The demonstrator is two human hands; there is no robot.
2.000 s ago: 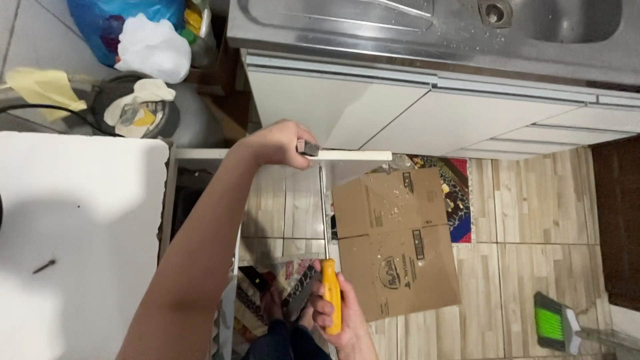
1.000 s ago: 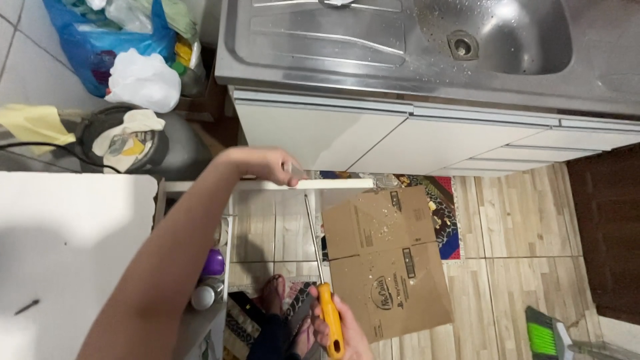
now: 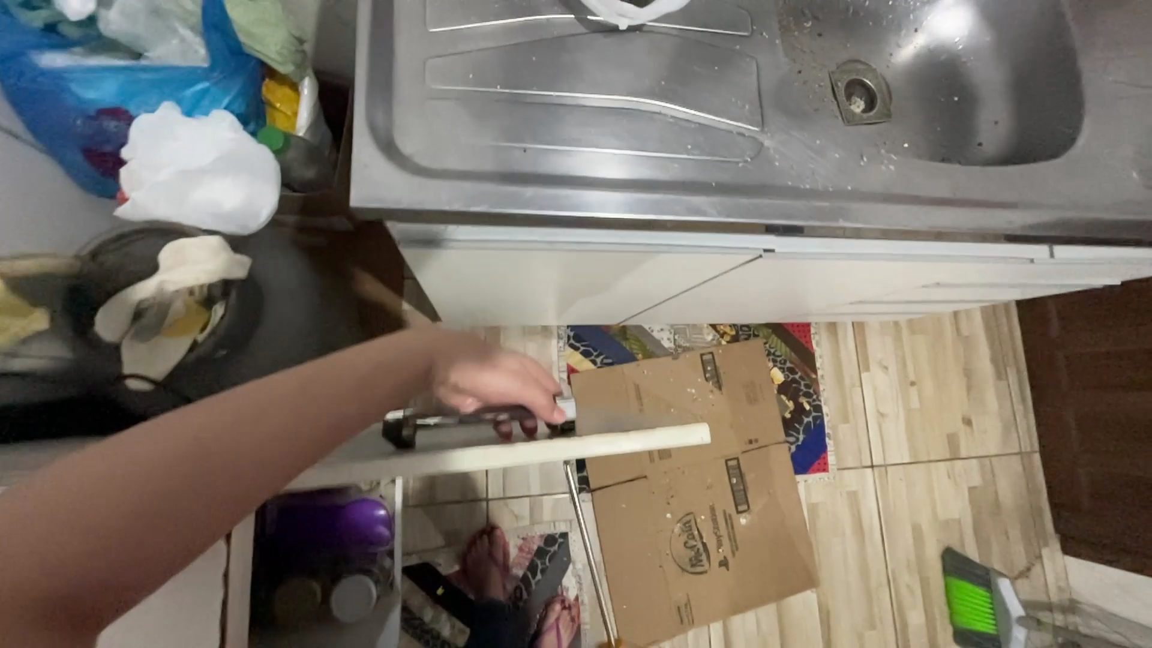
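Observation:
My left hand (image 3: 499, 387) grips a dark handle with metallic ends (image 3: 477, 418) on the far face of a white panel (image 3: 576, 447), which is seen edge-on like an open cabinet door or drawer front. On the near side of the panel, the long metal shaft of a screwdriver (image 3: 589, 549) points up, its tip at the panel's near face. Only a sliver of its yellow-orange handle shows at the bottom edge. My right hand is out of view below. Beside the panel, a compartment holds a purple container (image 3: 333, 524) and round lids.
A steel sink counter (image 3: 594, 198) over white cabinets (image 3: 585, 279) spans the top. Flattened cardboard (image 3: 693, 504) lies on the floor over a patterned rug (image 3: 801, 396). A green-bristled broom (image 3: 972, 603) is at lower right, bags (image 3: 202, 166) and a dark bin (image 3: 243, 297) at left.
The view has shifted and turned toward the sink. My right hand, earlier around the yellow screwdriver handle, has left the view. My left hand stays at the white panel.

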